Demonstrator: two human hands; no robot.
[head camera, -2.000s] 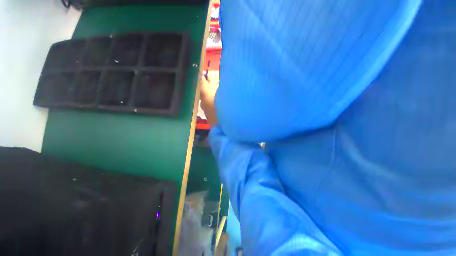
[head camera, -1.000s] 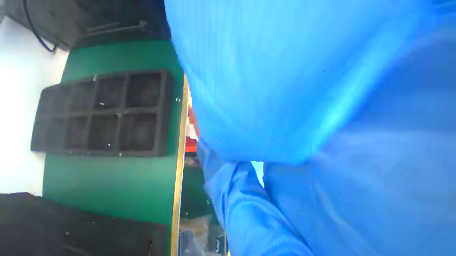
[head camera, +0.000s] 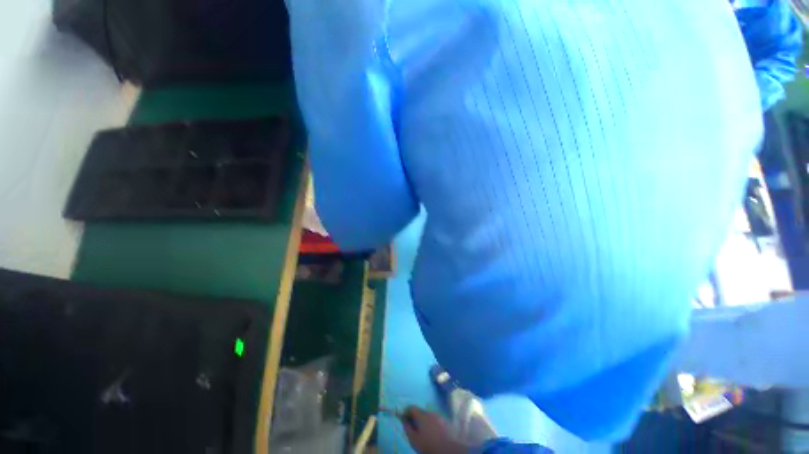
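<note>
I cannot make out either of my own hands for certain. A person in a blue striped garment (head camera: 568, 177) fills the middle, very close, with a bent sleeve over the bench edge and no hand showing. A hand (head camera: 430, 432) with a blue cuff is cut off by the bottom edge. It seems to hold a thin dark tool, and I cannot tell whose hand it is. A black foam tray (head camera: 182, 170) with pockets in two rows lies on the green bench (head camera: 168, 257). The pockets' contents are too dark to see.
Large black objects stand at the upper left (head camera: 200, 40) and lower left (head camera: 115, 363), the lower with a green light. A red tray (head camera: 318, 244) is partly hidden by the sleeve. Clear plastic bags (head camera: 302, 395) lie below the bench edge. Blue floor and a shoe show behind.
The view has shifted. The blue garment now shows as a separate, bent body with floor beyond it. The hand near the red tray is hidden, and another hand shows at the bottom.
</note>
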